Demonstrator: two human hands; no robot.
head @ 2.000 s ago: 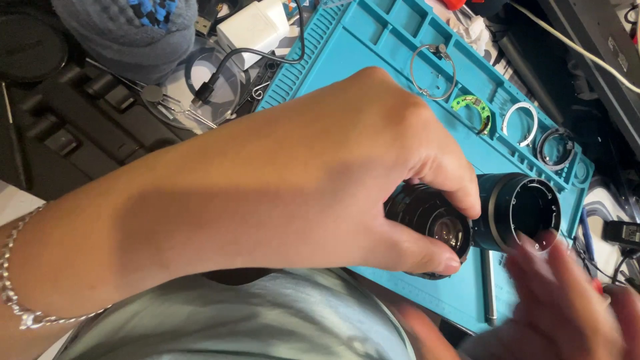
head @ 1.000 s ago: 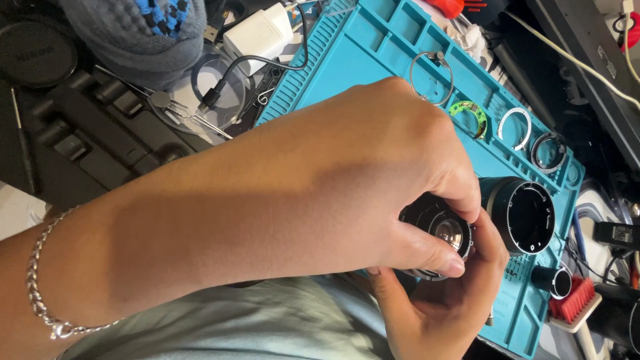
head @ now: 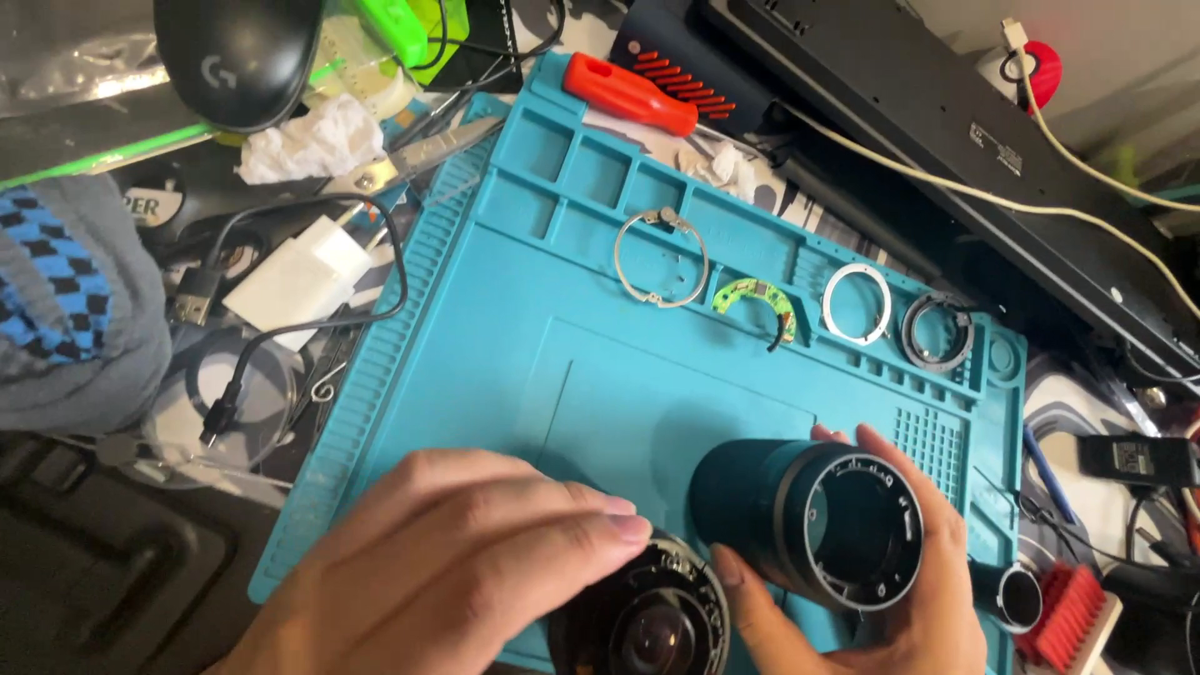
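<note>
My left hand (head: 459,553) has its fingers on the rim of a black lens inner assembly with a glass element (head: 647,619), low in the middle of the view. Beside it, my right hand (head: 900,581) grips a black lens barrel (head: 816,525), tilted with its hollow end towards me. Both are over a teal silicone repair mat (head: 469,375). In the mat's compartments lie a thin metal ring (head: 618,262), a curved green circuit board (head: 750,292), a silver ring (head: 827,305) and a black ring (head: 914,347).
An orange-handled tool (head: 628,94) lies at the mat's top edge. Scissors (head: 431,155), a white charger (head: 300,277) and a black cable (head: 398,262) are on the left. A small black cylinder (head: 1017,600) and a red-bristled brush (head: 1069,614) are at lower right.
My right hand has left the lens assembly and now holds the barrel. My left hand still touches the assembly, its forearm no longer across the mat. The view has shifted to show more of the mat.
</note>
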